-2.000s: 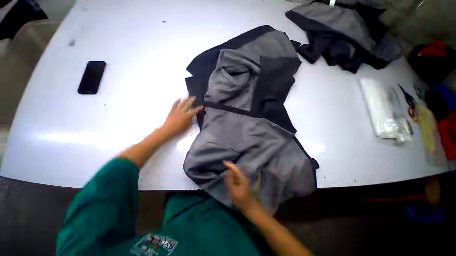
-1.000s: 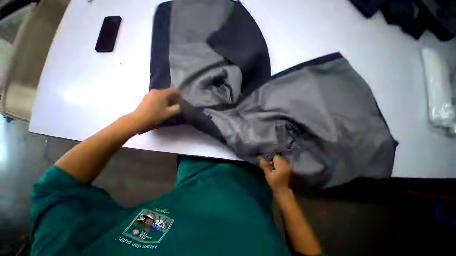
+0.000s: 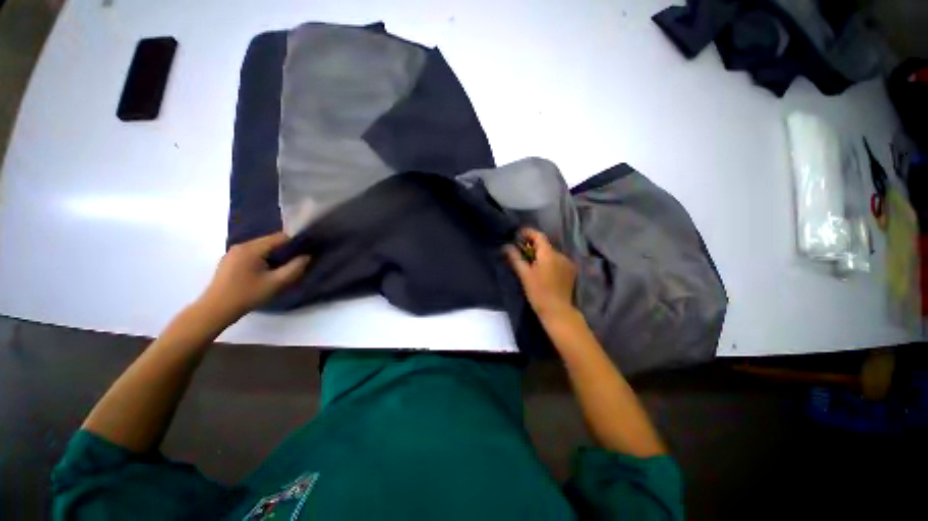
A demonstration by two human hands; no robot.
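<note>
A garment [image 3: 346,122] with grey lining and dark navy or black edges lies spread on the white table [image 3: 92,275], its right part at the table's front edge. My left hand [image 3: 249,275] grips its dark edge at the lower left. My right hand [image 3: 542,267] holds the dark cloth near the garment's middle; something small shows between its fingers, too small to tell. A dark section of cloth is stretched between my two hands, over the grey lining.
A black mobile phone [image 3: 148,78] lies at the far left. Another dark and grey garment [image 3: 758,41] lies at the back right. Clear plastic bags [image 3: 822,188] and scissors [image 3: 877,188] with reddish handles lie at the right.
The garment has been spread out towards the left and a dark section now covers its middle. Both hands, earlier apart from each other over the lining, now grip the cloth.
</note>
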